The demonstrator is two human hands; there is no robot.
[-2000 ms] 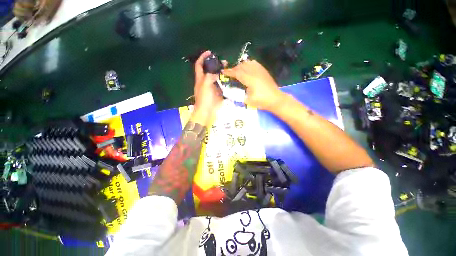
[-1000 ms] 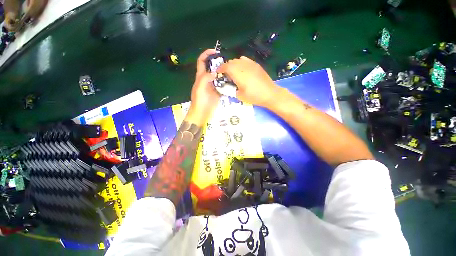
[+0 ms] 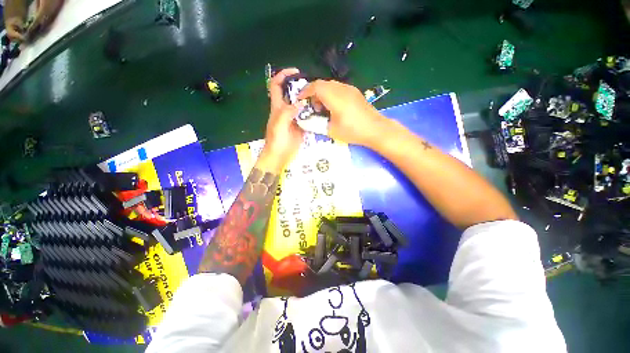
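My left hand [image 3: 282,114] holds a small unit [image 3: 300,89] with black and white parts, above the far edge of the printed carton sheet [image 3: 407,165]. My right hand [image 3: 342,107] is against the unit from the right, its fingertips on it. A white piece [image 3: 314,124] shows under the right fingers. The fingers hide much of the unit, so its exact fit cannot be told. Loose black case parts [image 3: 356,241] lie in a pile on the carton near my body. More black case parts [image 3: 83,241] are stacked in neat rows at the left.
Circuit boards are scattered on the green belt [image 3: 235,48], one at the left [image 3: 99,124] and one at the upper right [image 3: 505,54]. A tangled heap of boards and leads [image 3: 573,158] lies at the right. Another person's hand [image 3: 27,24] shows at the top left.
The boards on the belt have shifted left. Both hands have stayed nearly in place; the unit showed mainly black at first, and now white parts show at the fingertips.
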